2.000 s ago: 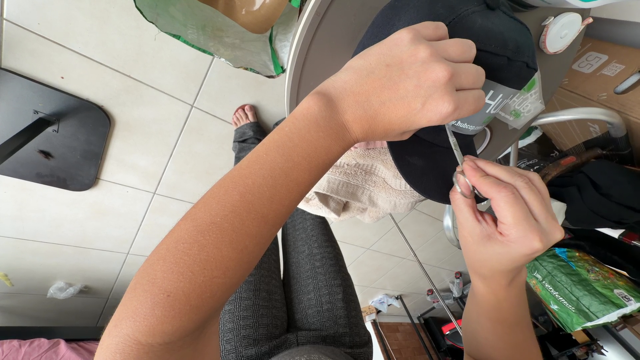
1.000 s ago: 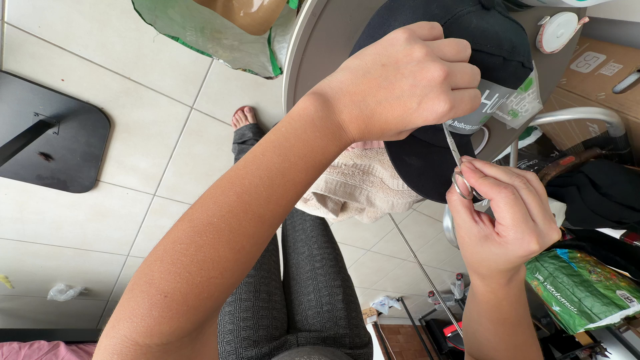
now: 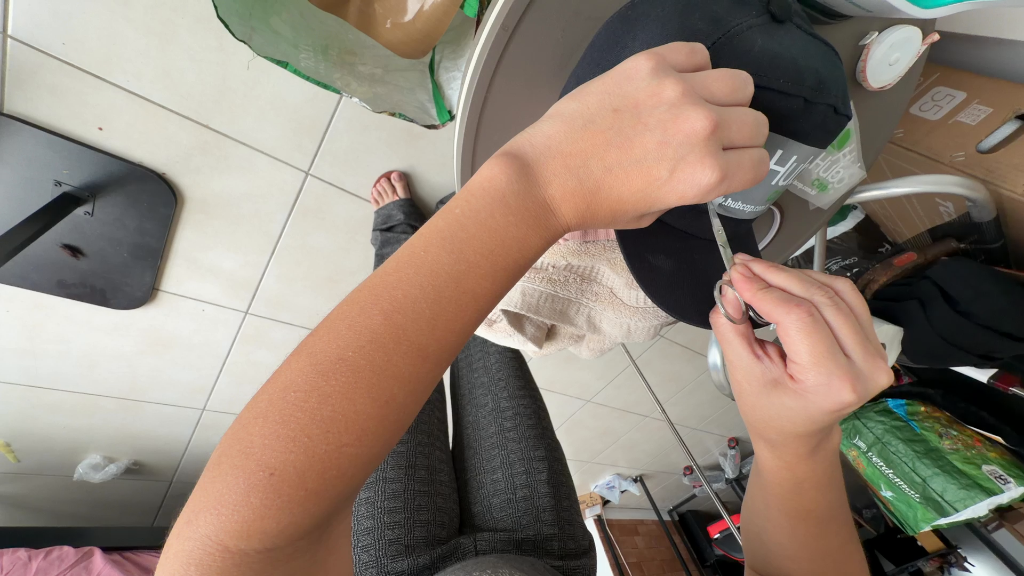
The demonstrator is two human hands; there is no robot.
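Observation:
A black cap (image 3: 788,88) with a grey printed band (image 3: 760,180) lies on a round grey table. My left hand (image 3: 680,136) is over it, fingers curled in a fist; the fingertips, and anything between them, are hidden. Small metal scissors (image 3: 722,240) are in my right hand (image 3: 800,344), with a finger loop at the thumb and fingers. Their blades point up past the cap's brim (image 3: 680,256) and end beside the band, just under my left hand. Clear printed plastic (image 3: 832,168) sticks out at the cap's right side.
The round table's rim (image 3: 472,88) curves left of the cap. A white tape measure (image 3: 890,58) lies at upper right, near a cardboard box (image 3: 936,120). A beige towel (image 3: 576,296) hangs below the brim. A metal chair tube (image 3: 928,188) and a green bag (image 3: 928,464) are at right.

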